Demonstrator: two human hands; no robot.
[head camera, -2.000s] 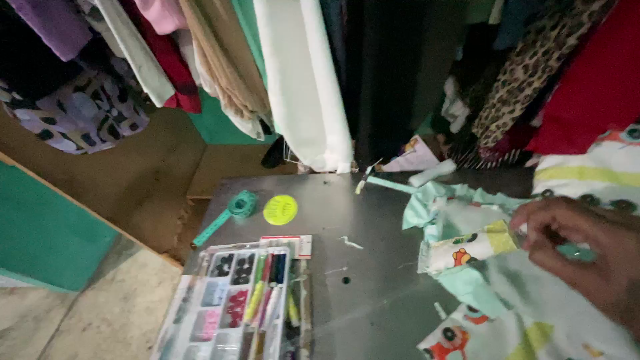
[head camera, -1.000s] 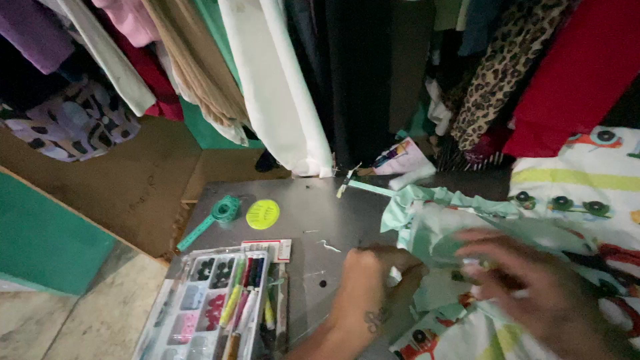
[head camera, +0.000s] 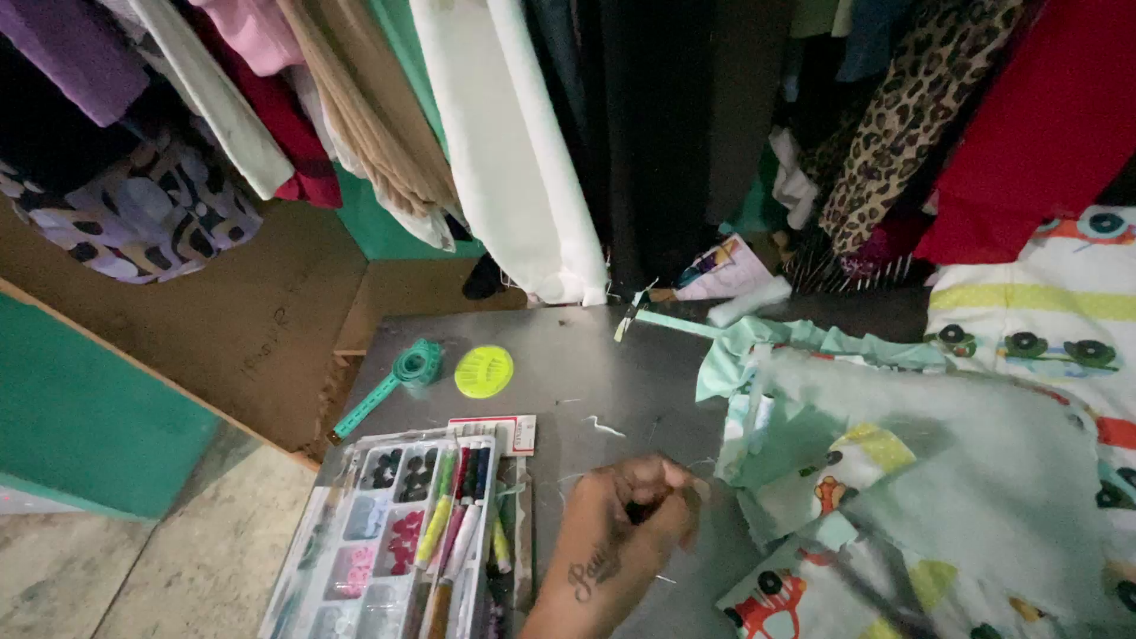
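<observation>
My left hand (head camera: 635, 515) is over the dark tabletop in the lower middle, its fingers curled and fingertips close together; whether it pinches a thin thread cannot be told. To its right lies pale mint fabric (head camera: 941, 444) with a ruffled edge (head camera: 825, 337), over white fabric printed with vehicles (head camera: 1021, 302). A mint strip (head camera: 679, 324) runs from the ruffle toward the table's back edge. A dark blurred long object crosses the fabric at the lower right; its kind cannot be told. My right hand is out of view.
At the left stands a clear compartment box (head camera: 382, 532) with buttons and thread tubes. Behind it lie a rolled teal measuring tape (head camera: 415, 364), a round yellow needle disc (head camera: 484, 371) and a needle packet (head camera: 524, 435). Clothes (head camera: 524, 151) hang along the back. Loose white thread (head camera: 605, 428) lies mid-table.
A second ago both hands were at the mint fabric; now my left hand is left of it, over the table, and my right hand has left the view. Two seconds ago only the right hand showed.
</observation>
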